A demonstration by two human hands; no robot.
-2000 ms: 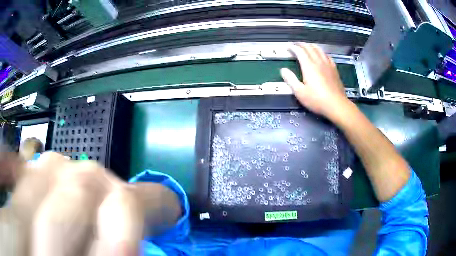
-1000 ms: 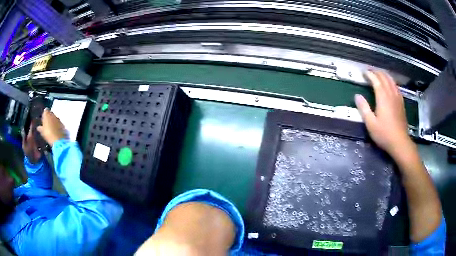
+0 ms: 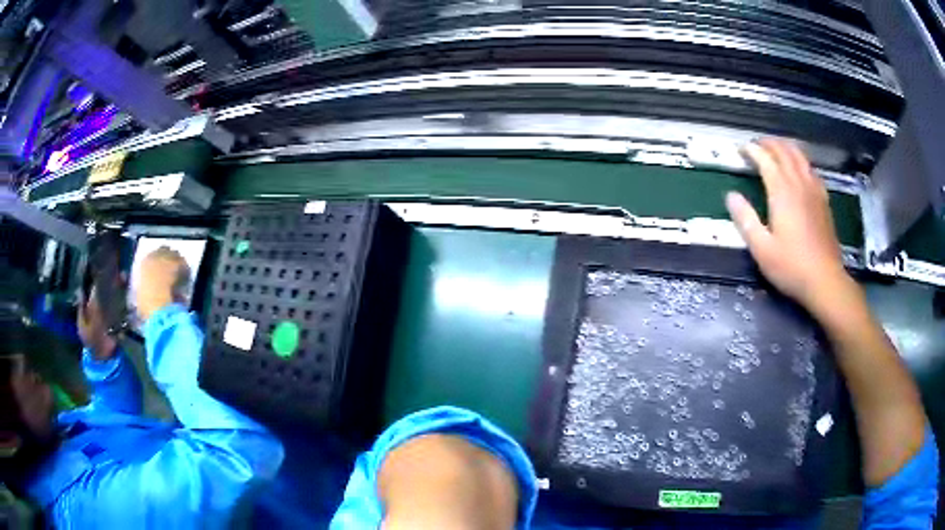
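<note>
The black parts tray [image 3: 561, 383] lies in front of me on the dark green bench, with many small pale rings [image 3: 622, 373] scattered in it and a green label on its near edge. My right hand [image 3: 793, 223] is beyond the tray's far right corner, with fingers apart on the silver conveyor rail [image 3: 466, 215] area and nothing seen in it. My left forearm and blue cuff show at the bottom middle; the left hand itself is cut off by the bottom edge.
A thick black perforated block [image 3: 301, 300] with a green dot and white label stands left of the tray. Farther left a person in a blue jacket [image 3: 155, 455] has a hand over a white sheet [image 3: 192, 254] in a dark frame. Metal rails run across the back.
Since two seconds ago the view has turned left, bringing the neighbour into sight. My blurred left hand has dropped out at the bottom. In the last second the neighbour's hand has moved over the white sheet.
</note>
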